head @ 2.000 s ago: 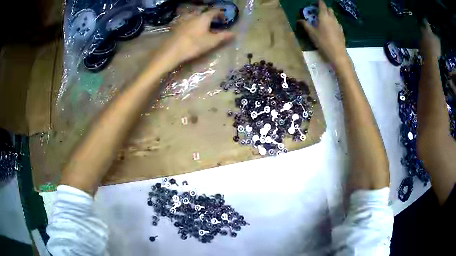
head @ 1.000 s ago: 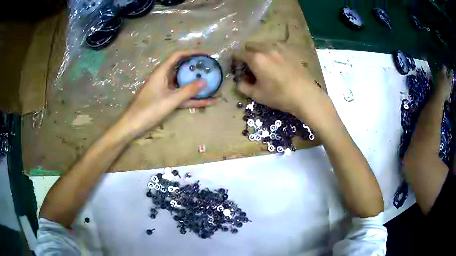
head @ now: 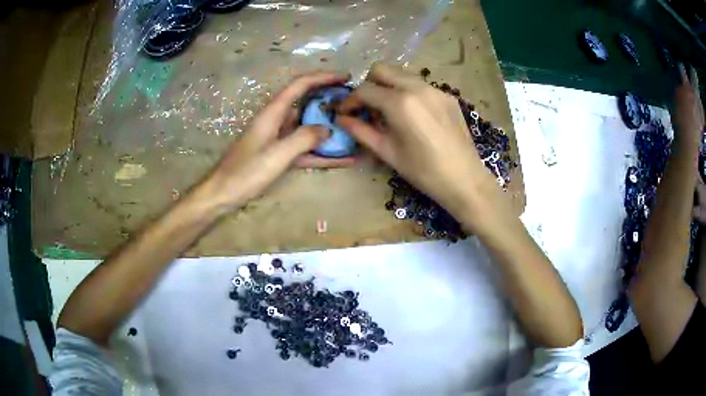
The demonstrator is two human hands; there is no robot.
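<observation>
My left hand holds a round housing by its rim above the brown board, pale blue inner face up, thumb on the face. My right hand has its fingertips together over the housing's upper right part. Whether they pinch a small insert is hidden and blurred. A heap of small dark inserts and pale rings lies on the board, partly under my right hand and forearm. A second heap of small parts lies on the white sheet nearest me.
Clear plastic film covers the board's upper left, with dark housings on it. Another person's arm is at the right by a dark pile. More housings lie on the green bench.
My left hand took a housing from the top of the board and brought it to the middle. My right hand moved from the green bench to the insert heap, then to the housing.
</observation>
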